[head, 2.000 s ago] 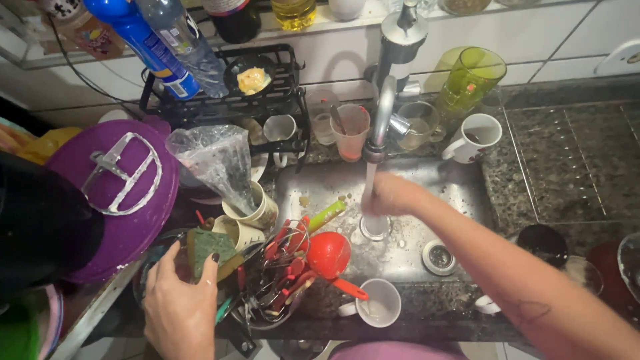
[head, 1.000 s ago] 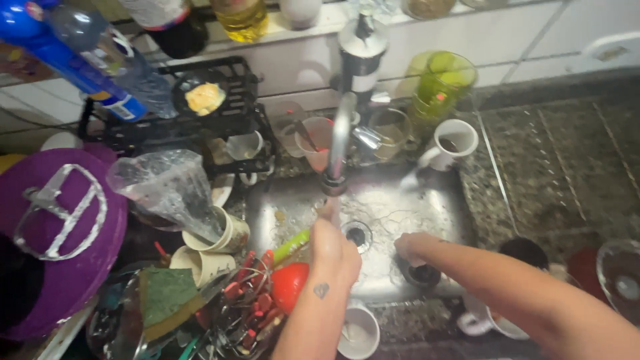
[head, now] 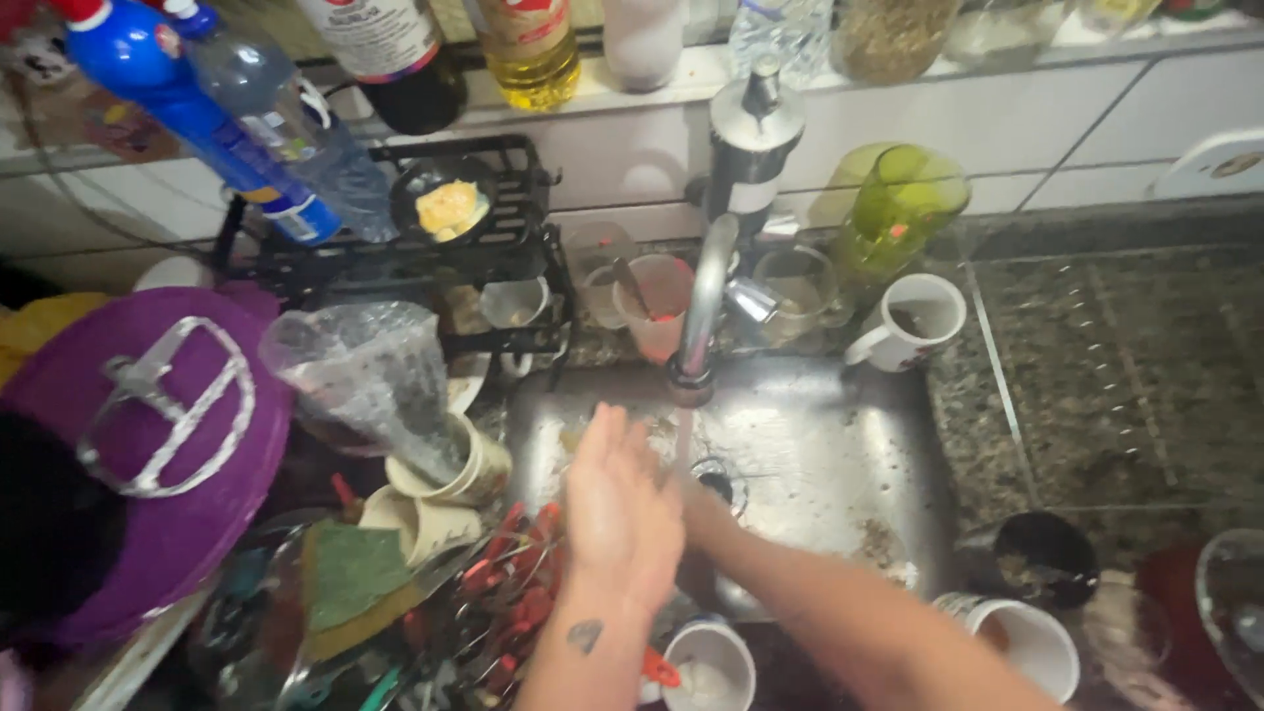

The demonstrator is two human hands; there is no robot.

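Water runs from the curved metal faucet (head: 709, 306) into the stainless steel sink (head: 820, 425). My left hand (head: 622, 504) is held palm up just left of the stream, fingers extended, with nothing in it. Beside it, close to the water, is my right hand (head: 696, 509), blurred and partly hidden behind the left; whether it holds anything does not show. The drain (head: 713, 479) lies behind the hands. A green and yellow sponge (head: 354, 578) rests on the pile at the left, next to red-handled utensils (head: 513, 583).
Stacked cups (head: 449, 474) with a plastic bag (head: 370, 385) stand left of the sink, near a purple lid (head: 168, 464) carrying a mixer beater (head: 178, 415). White mugs (head: 918, 321) and a green glass (head: 899, 212) stand at the right. A black rack (head: 494, 232) is behind; another mug (head: 709, 667) sits at the front edge.
My left hand has moved from beside the sponge, where it was two seconds ago, to the faucet stream. Since one second ago, my right hand has moved left toward my left hand.
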